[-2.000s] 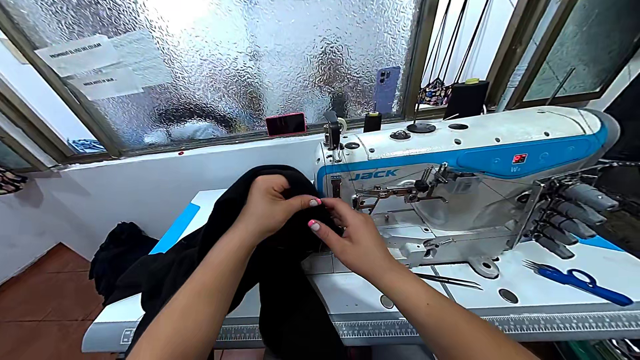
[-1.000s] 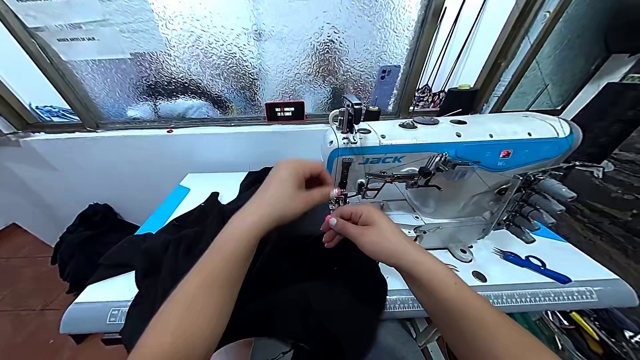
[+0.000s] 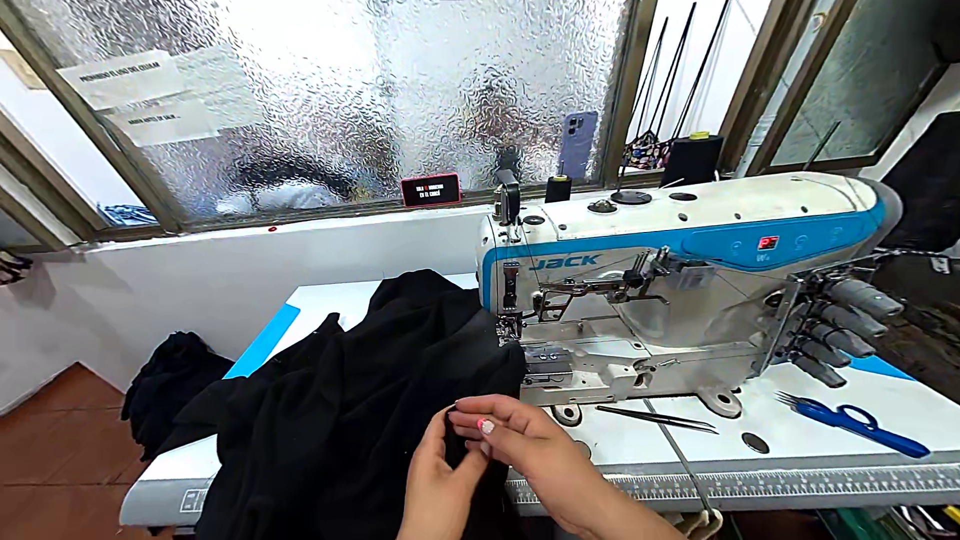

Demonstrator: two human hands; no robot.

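Black knit fabric [image 3: 337, 382] lies in folds over the left part of the white sewing table, reaching the needle area of a white and blue Jack industrial sewing machine [image 3: 675, 300]. My left hand [image 3: 442, 472] and my right hand [image 3: 525, 442] meet at the fabric's near right side, in front of the presser foot [image 3: 510, 326]. The fingers of both pinch close together at a fold of the black cloth; the exact bit between the fingertips is partly hidden. Black tweezers [image 3: 656, 420] lie on the table right of my hands.
Blue-handled thread snips [image 3: 855, 424] rest at the right, beside a round metal disc [image 3: 755, 442]. A ruler strip [image 3: 720, 484] runs along the front edge. Dark cloth [image 3: 176, 382] is bunched beyond the table's left end. A phone-like device [image 3: 431, 191] stands on the window ledge.
Both hands have come down from beside the needle area to the cloth nearer the front edge. The black fabric now spreads wider across the table than two seconds ago.
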